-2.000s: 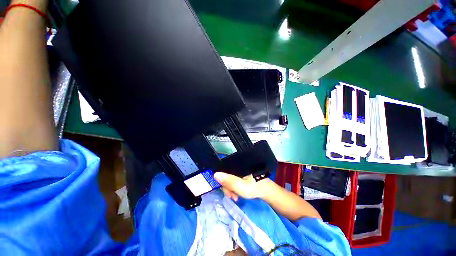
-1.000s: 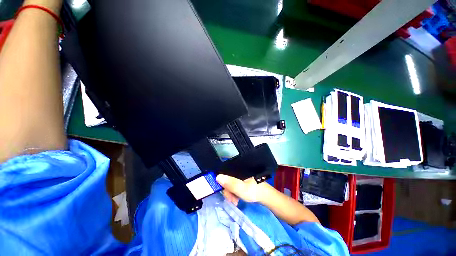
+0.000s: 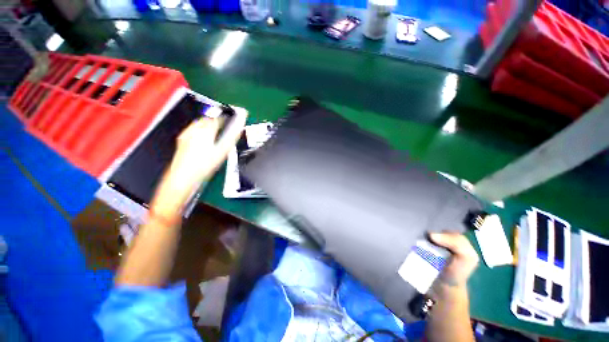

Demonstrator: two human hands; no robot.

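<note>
My right hand (image 3: 457, 257) grips the right end of a large black panel assembly (image 3: 347, 194), beside its white-and-blue label (image 3: 424, 265). The panel is held tilted over the bench's near edge, with small connector-like parts at its corners. My left hand (image 3: 200, 143) is at the upper end of another black panel (image 3: 157, 150), which lies on white packing sheet by the red bin. The left fingers are blurred; whether they grip the panel cannot be told.
A red bin (image 3: 100, 110) stands at left. Die-cut sheets (image 3: 544, 264) and a white card (image 3: 493, 240) lie at right, near the slanting post (image 3: 547, 157). More red bins (image 3: 551, 60) are at upper right. A white tub (image 3: 377, 19) and small items stand at the far side.
The view has swung left, bringing the red bin in. The held panel has turned flatter and lies lower. My left hand has left its far end and is now at the other panel.
</note>
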